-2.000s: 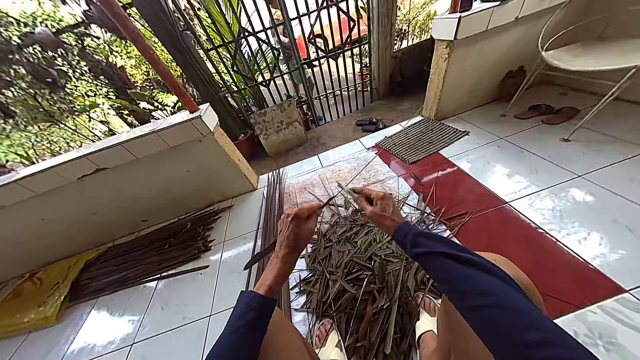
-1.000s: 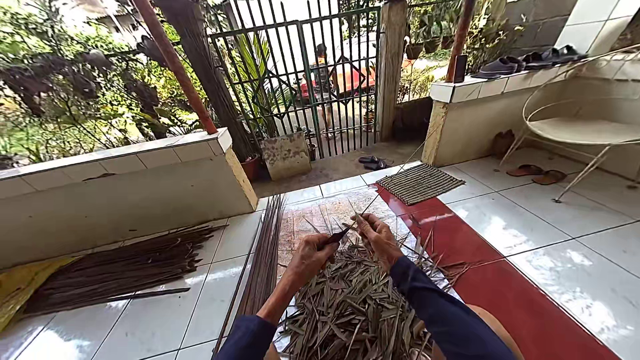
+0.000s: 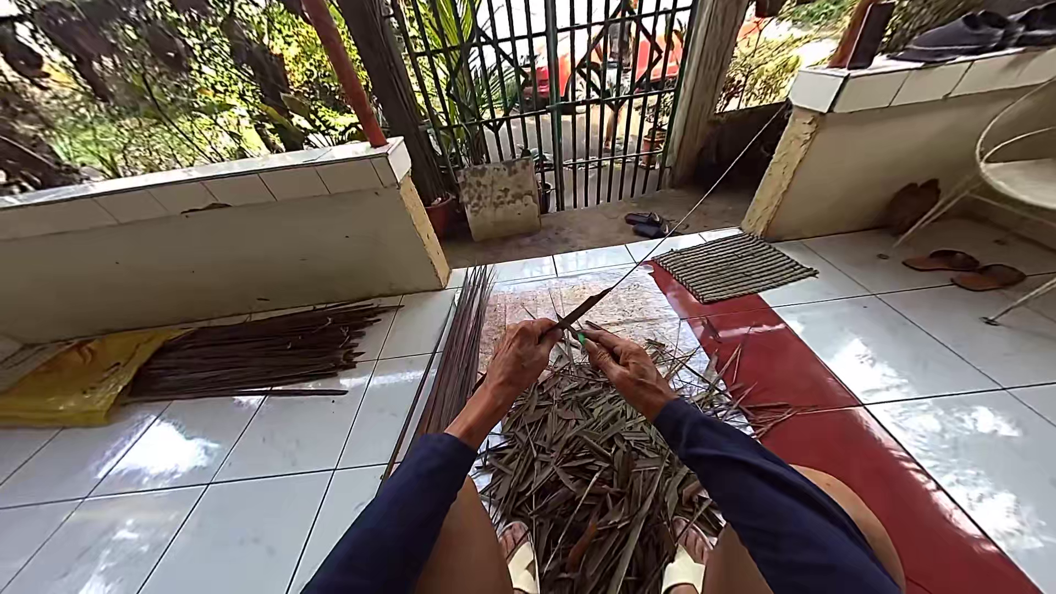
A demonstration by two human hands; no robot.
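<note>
My left hand [image 3: 521, 353] grips one end of a dark dry palm leaflet [image 3: 587, 305], whose thin midrib runs up and to the right. Close beside it, my right hand [image 3: 629, 363] is closed on a small knife [image 3: 582, 337]; a bit of green shows at its fingertips, and the blade is mostly hidden. Below both hands lies a heap of dry leaf strips [image 3: 594, 445], between my sandalled feet. Left of the heap, a bundle of thin midribs [image 3: 462, 346] rests lengthwise on the floor.
At left, a stack of long dark leaflets [image 3: 264, 351] lies partly on a yellow sack [image 3: 91, 379]. A ribbed mat [image 3: 734, 266] lies ahead to the right. Low tiled walls flank a metal gate [image 3: 561, 99]. A metal chair [image 3: 1023, 177] and brown slippers [image 3: 940, 261] are at right.
A long leaflet with its midrib now extends up and to the right from my hands. Both hands stay close together above the heap.
</note>
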